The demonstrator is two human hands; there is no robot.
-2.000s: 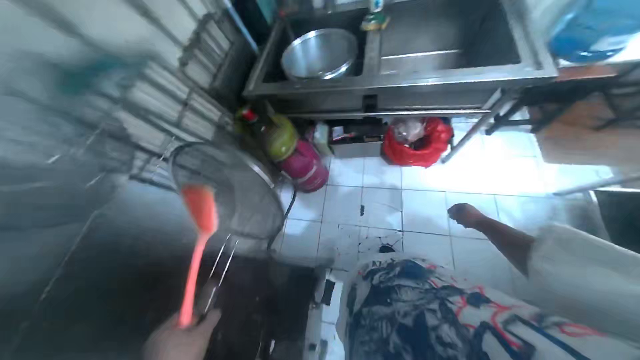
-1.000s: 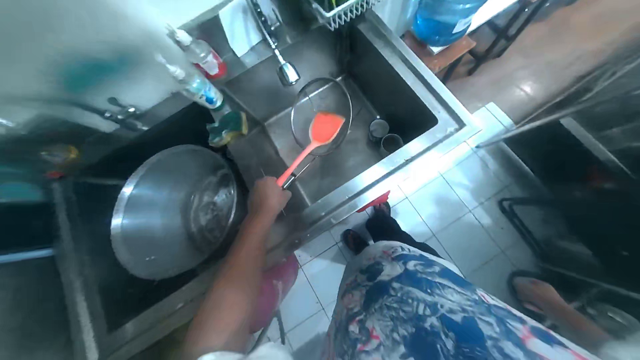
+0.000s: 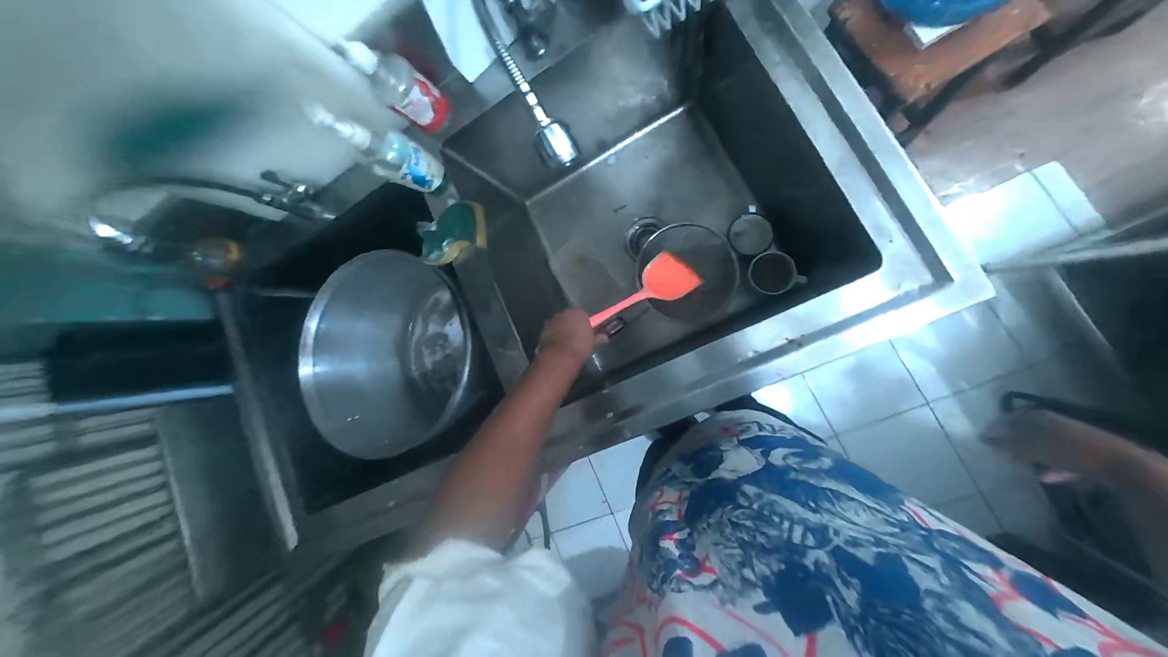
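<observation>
My left hand [image 3: 568, 336] is closed around the handle of an orange spatula [image 3: 671, 276] over the right sink basin. A round mesh strainer [image 3: 703, 306] lies under the spatula head, low in the basin; its handle runs toward the same hand, and whether the fingers grip it too is hard to see. Two metal cups [image 3: 750, 234] stand right of the strainer. Off to the right, blurred, my right hand [image 3: 1022, 436] is beside a dark metal frame; its fingers are unclear. A large metal pot [image 3: 388, 354] sits in the left basin.
A faucet's spray head [image 3: 557, 143] hangs over the right basin. Two bottles [image 3: 415, 164] and a green and yellow sponge [image 3: 461, 228] are at the divider. The steel sink rim [image 3: 730, 360] runs in front of me. A wooden stool [image 3: 940, 46] holds a blue container at the upper right.
The view has swung from the floor and stove side to over the sink. My left hand carried the spatula there, and the strainer now sits lower in the basin, beside the cups.
</observation>
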